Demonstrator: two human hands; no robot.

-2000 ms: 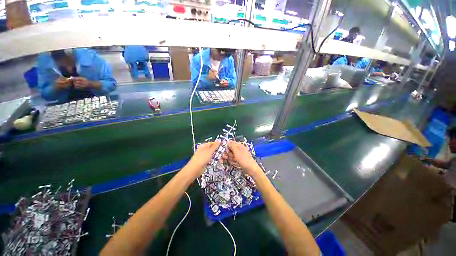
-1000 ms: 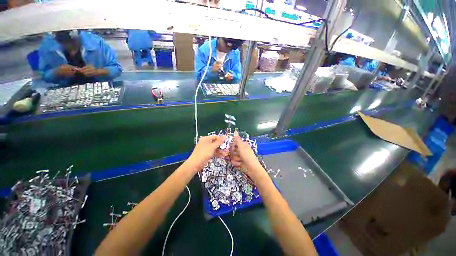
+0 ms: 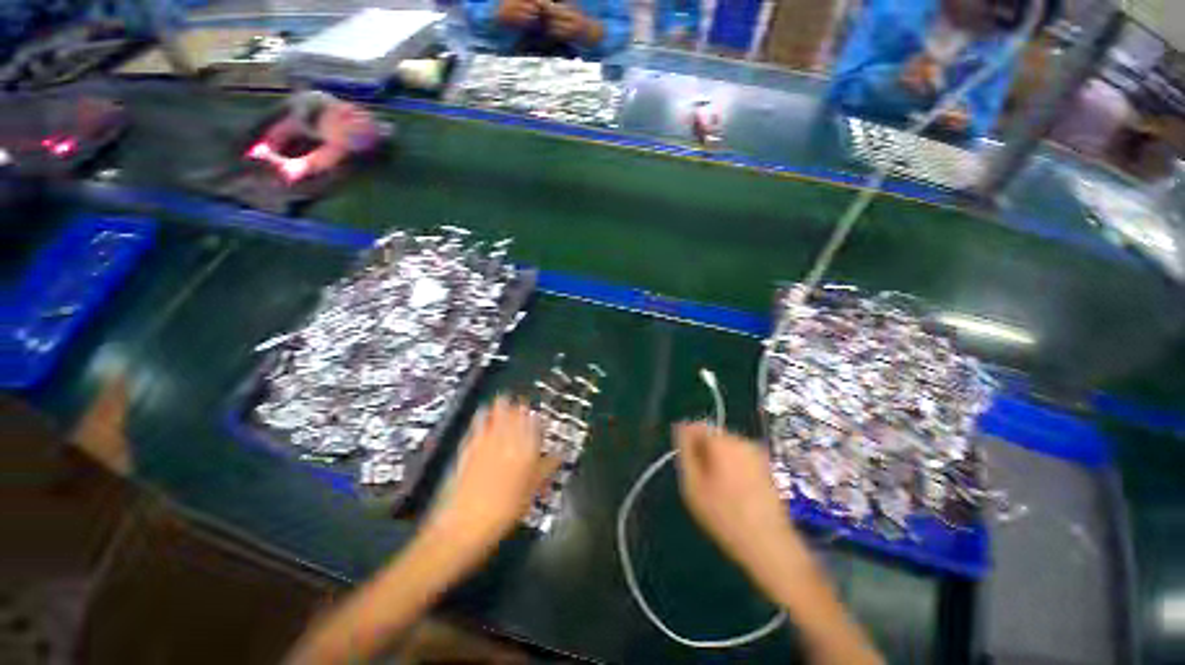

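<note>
My left hand (image 3: 500, 464) is at a small group of wired circuit boards (image 3: 561, 429) on the green bench between two heaps; blur hides whether it grips them. My right hand (image 3: 728, 474) is over the bench, left of the right heap, with fingers curled; I cannot tell whether anything is in it. The left heap of circuit boards (image 3: 390, 344) lies on a dark liner in a blue tray. The right heap (image 3: 877, 403) fills another blue tray (image 3: 897, 543). A white cable (image 3: 626, 533) loops on the bench between my hands.
Pink headphones (image 3: 312, 143) with glowing red lights lie on dark bags on the conveyor (image 3: 559, 195). A blue tray (image 3: 65, 299) is at far left, a grey tray (image 3: 1053, 552) at right. Workers in blue smocks sit opposite. Cardboard (image 3: 130, 572) is lower left.
The view has swung left, showing the headphones and the far-left tray. My hands have left the right heap and moved apart; my left hand is now at the small group of boards.
</note>
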